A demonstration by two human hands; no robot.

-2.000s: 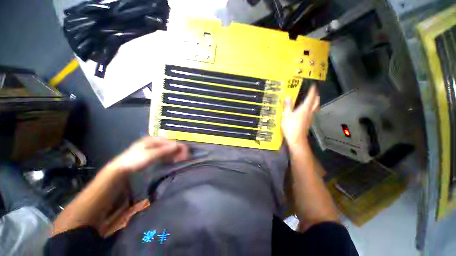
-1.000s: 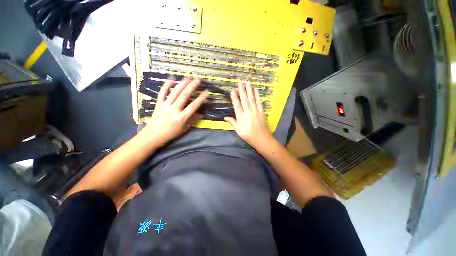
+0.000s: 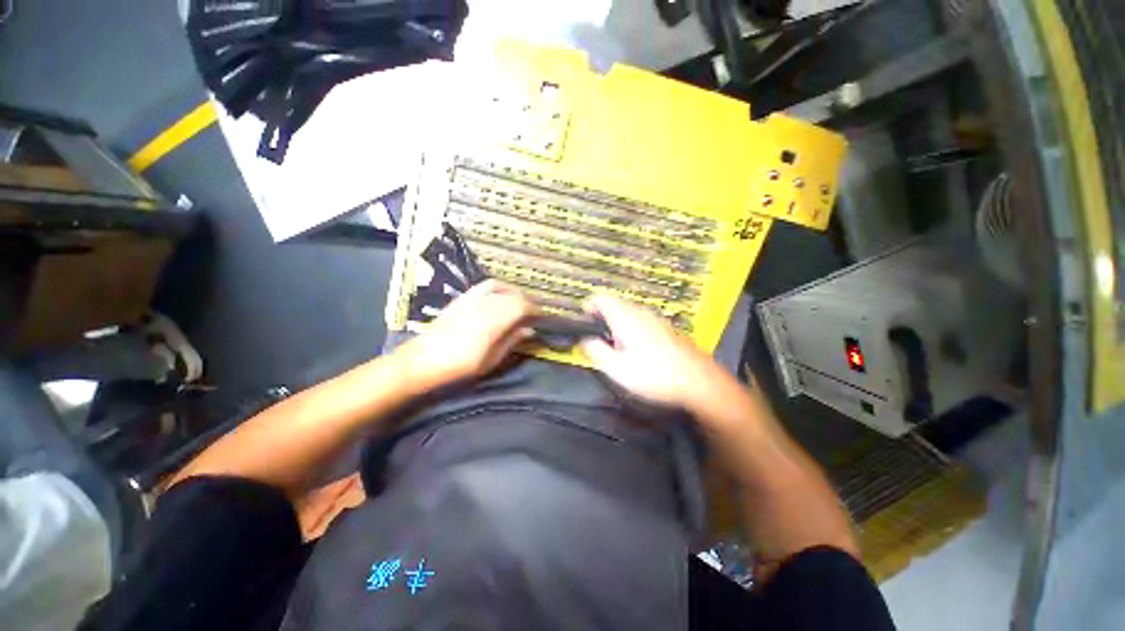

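Observation:
The yellow fixture plate [image 3: 672,130] lies at my lap, its slots grey and silvery with no black strips in them. Black zippers [image 3: 442,281] are bunched at the plate's near left part, their ends fanned out to the left. My left hand [image 3: 491,327] is closed around the bunch near the plate's front edge. My right hand [image 3: 639,351] grips the bunch's right end, slightly blurred. The middle of the bunch between my hands is partly hidden by my fingers.
A heap of black zippers [image 3: 315,43] lies on the pale surface [image 3: 358,142] at upper left. A grey box [image 3: 820,370] with a lit red switch stands at right. Another slotted yellow plate [image 3: 931,524] is low beside it. Another person's sleeve [image 3: 49,555] shows at lower left.
The black strips left the slots, were swept to the near edge under my flat hands, and are now bunched in my closed hands. The slots now show grey.

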